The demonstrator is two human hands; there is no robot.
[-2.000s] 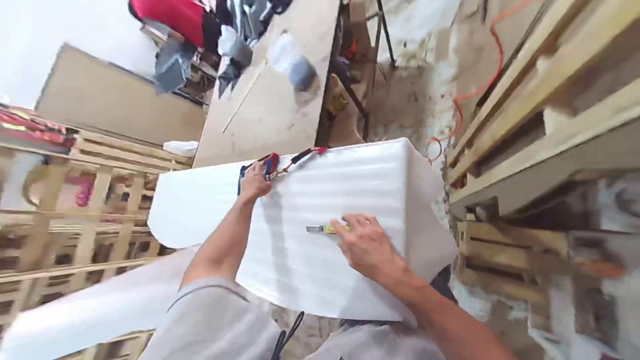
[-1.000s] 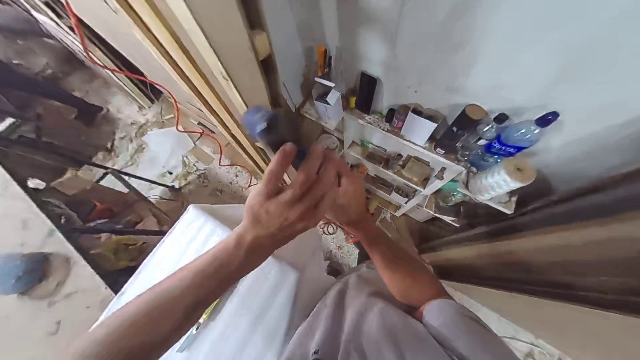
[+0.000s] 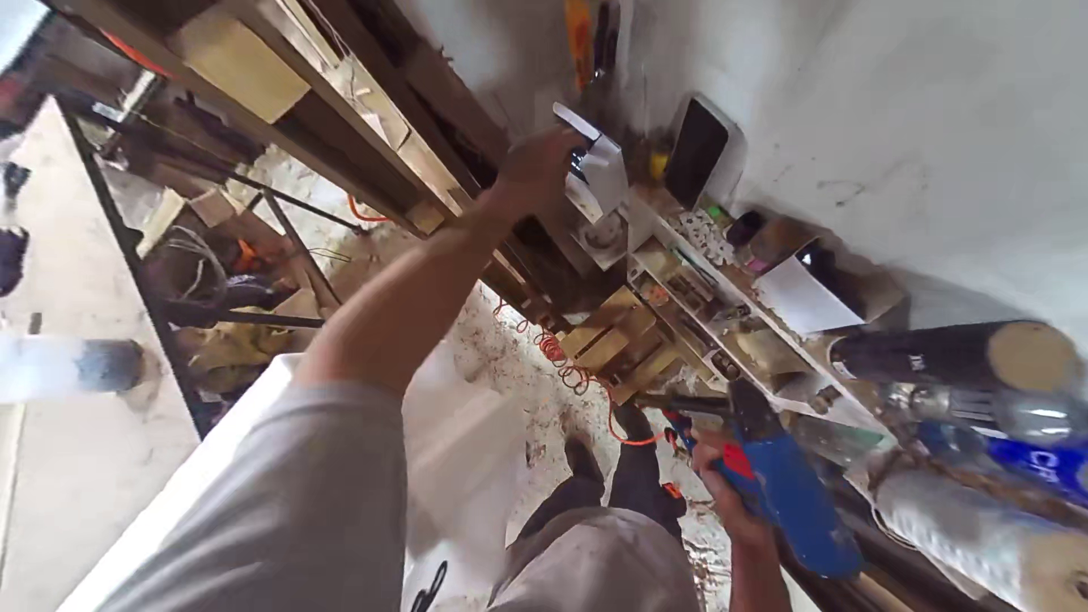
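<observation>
My left hand (image 3: 540,170) reaches to an open small white cardboard box (image 3: 605,177) on the end of the shelf unit. Its fingertips are at the box's opening, and whether they grip anything is hidden. Low on the right, my right hand (image 3: 722,484) is closed around the handle of a blue and red air tool (image 3: 799,501), apparently a stapler. A coiled orange air hose (image 3: 552,347) runs across the floor toward the tool. White-covered work (image 3: 467,425) lies beneath my left arm.
The wall shelf (image 3: 765,348) carries a smartphone (image 3: 697,153), a dark cylinder (image 3: 952,357), plastic bottles (image 3: 1020,416) and a roll of white cord (image 3: 952,518). Wooden beams (image 3: 365,127) run along the upper left. A table (image 3: 93,280) with a metal frame stands at the left.
The view has swung round and closer to the shelf. My hands, close together one second ago, are now apart: the left at the white box, the right low with the air tool.
</observation>
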